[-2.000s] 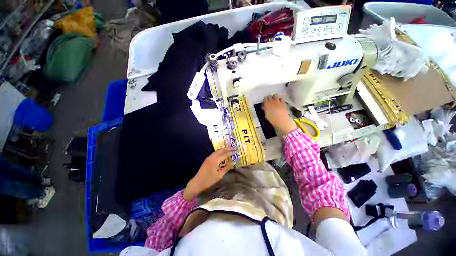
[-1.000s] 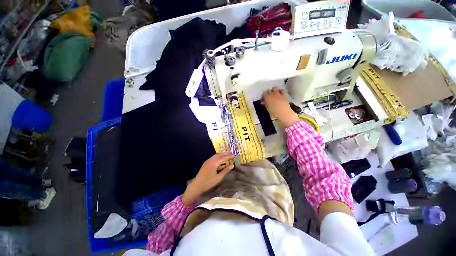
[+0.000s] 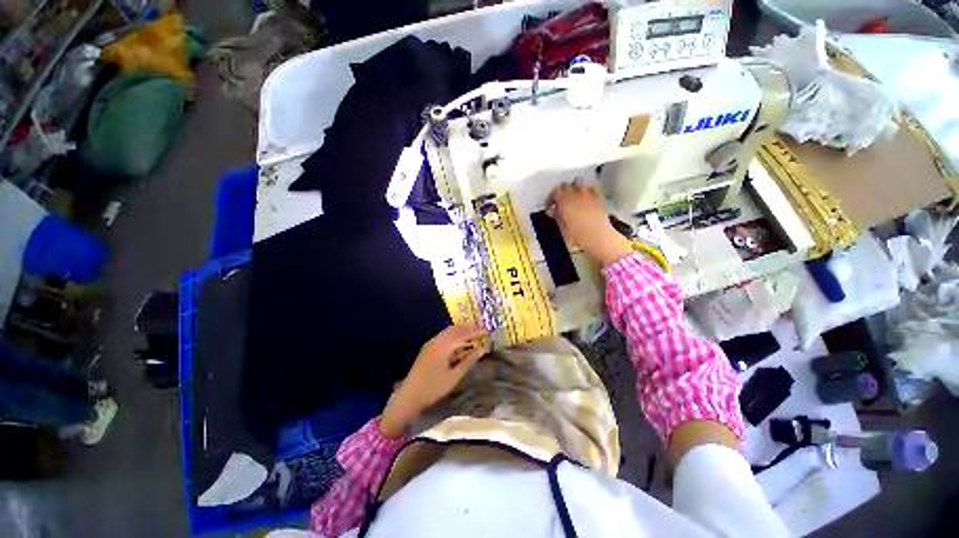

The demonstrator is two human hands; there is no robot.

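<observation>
A large black garment panel lies left of the needle area and over the blue crate. A narrow black strip lies on the machine bed, right of the yellow PIT-marked tape. My right hand rests on the bed beside the strip's upper end, fingers bent; whether it grips anything is hidden. My left hand is at the bed's front edge near the tape's lower end, fingers curled; its fingertips are too small to read. The cream sewing machine stands above the bed.
Yellow scissors handles show partly behind my right wrist. A blue crate stands at left. Black cloth is piled behind the machine. White pieces lie on brown board at right. A side table holds spools and a bottle.
Since the earliest frame, my right hand has moved slightly up and left, and its sleeve now covers more of the scissors. My left hand has shifted slightly. The strip remains on the bed.
</observation>
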